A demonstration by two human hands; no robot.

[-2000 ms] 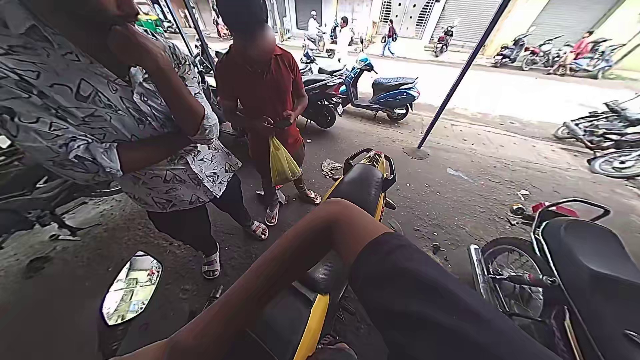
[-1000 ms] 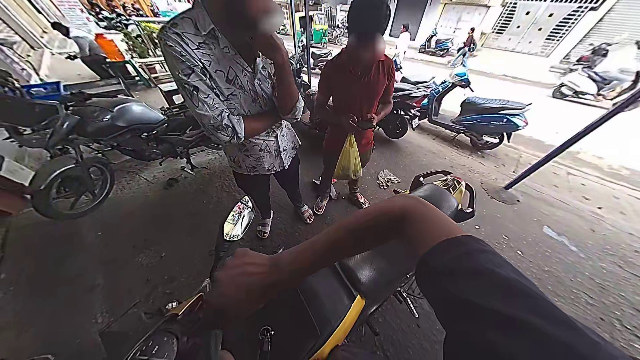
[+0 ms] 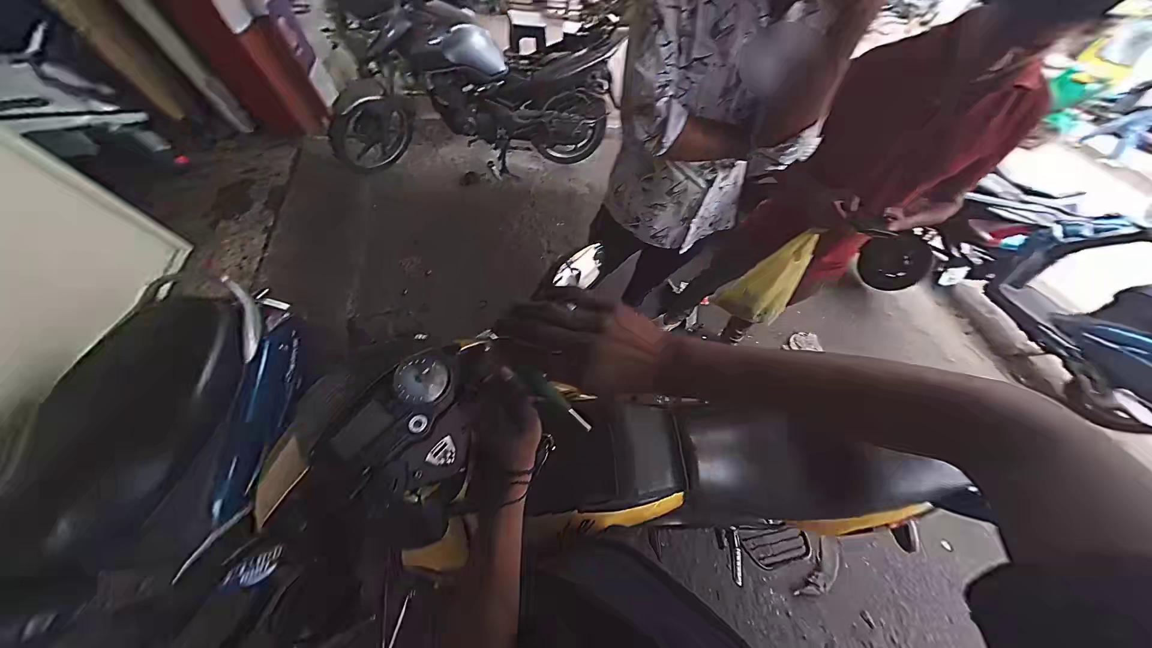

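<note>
A motorcycle with yellow and black bodywork stands in front of me, its round gauge (image 3: 422, 381) left of my hands. My right hand (image 3: 589, 346) reaches across from the right over the far side of the handlebar, near a mirror (image 3: 578, 267); its fingers are blurred, and any grip is hidden. Just below it, my left hand (image 3: 504, 423) comes up from the bottom edge beside the gauges, a dark cord round its wrist. It appears closed around a slim tool with a green handle (image 3: 543, 393), whose pale tip points down and right over the black seat (image 3: 621, 450).
Another motorcycle seat (image 3: 135, 387) with blue panels is close on the left. A grey motorcycle (image 3: 472, 54) is parked beyond. Past the handlebar stand a person in a patterned shirt (image 3: 684, 189) and a person in red (image 3: 936, 117) with a yellow bag (image 3: 769, 279). A blue scooter (image 3: 1102, 342) is at right.
The view has swung left and down onto the handlebar. My left hand and the green-handled tool now show plainly. My right hand remains near the handlebar, where it was a second ago.
</note>
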